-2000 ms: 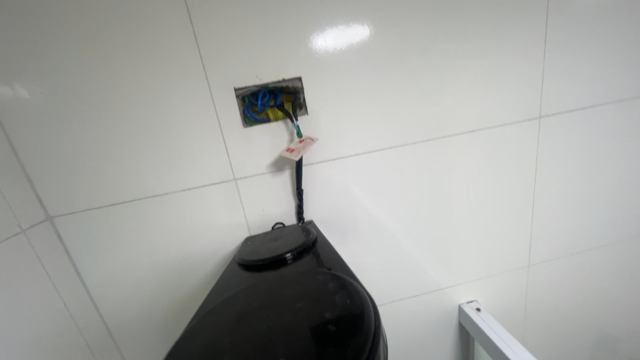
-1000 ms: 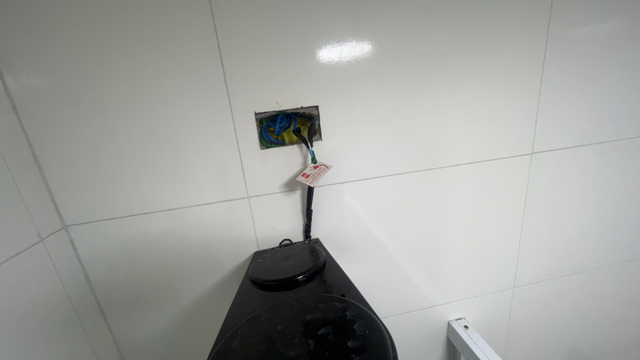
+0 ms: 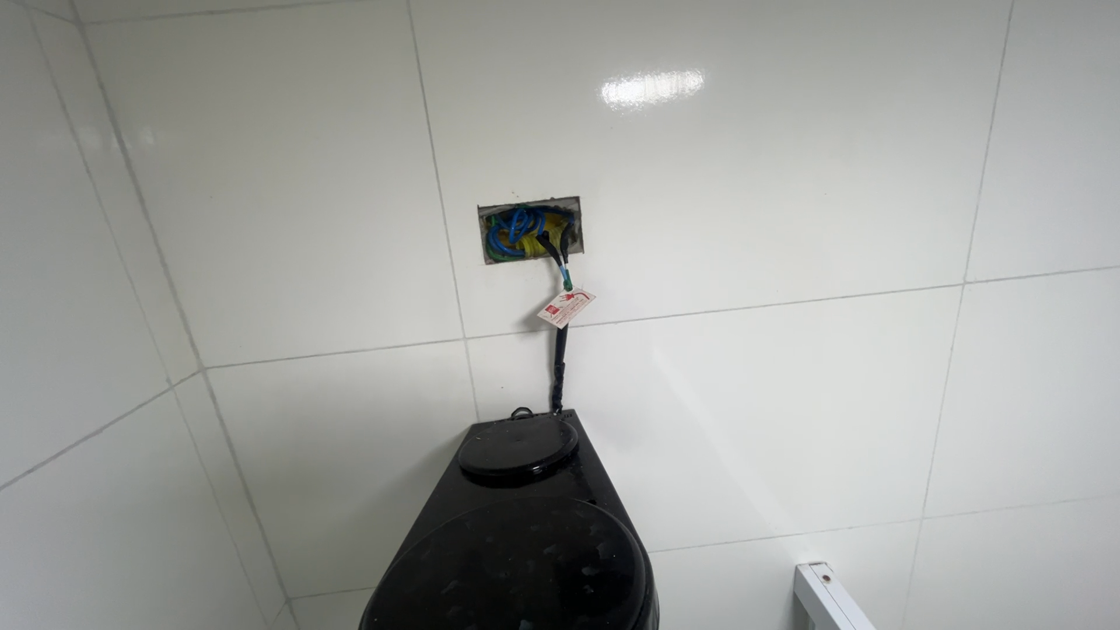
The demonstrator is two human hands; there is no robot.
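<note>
Neither my left hand nor my right hand shows in the head view. A rectangular electrical box opening [image 3: 530, 230] in the tiled wall holds coiled blue, yellow and green wires. Out of its lower right side comes a black cable [image 3: 560, 367], which runs down the wall to the back of a glossy black appliance [image 3: 507, 560]. A small white tag with red print [image 3: 566, 307] hangs on the cable just below the opening. The appliance has a round black cap [image 3: 518, 446] near the wall and a larger round black top in front of it.
Large white glossy tiles [image 3: 787, 394] cover the wall behind the appliance. At the left, another tiled wall [image 3: 79, 437] meets it in a corner. The end of a white frame [image 3: 827, 586] stands at the lower right.
Only the view has shifted; the wires, tag and black appliance stay as they were.
</note>
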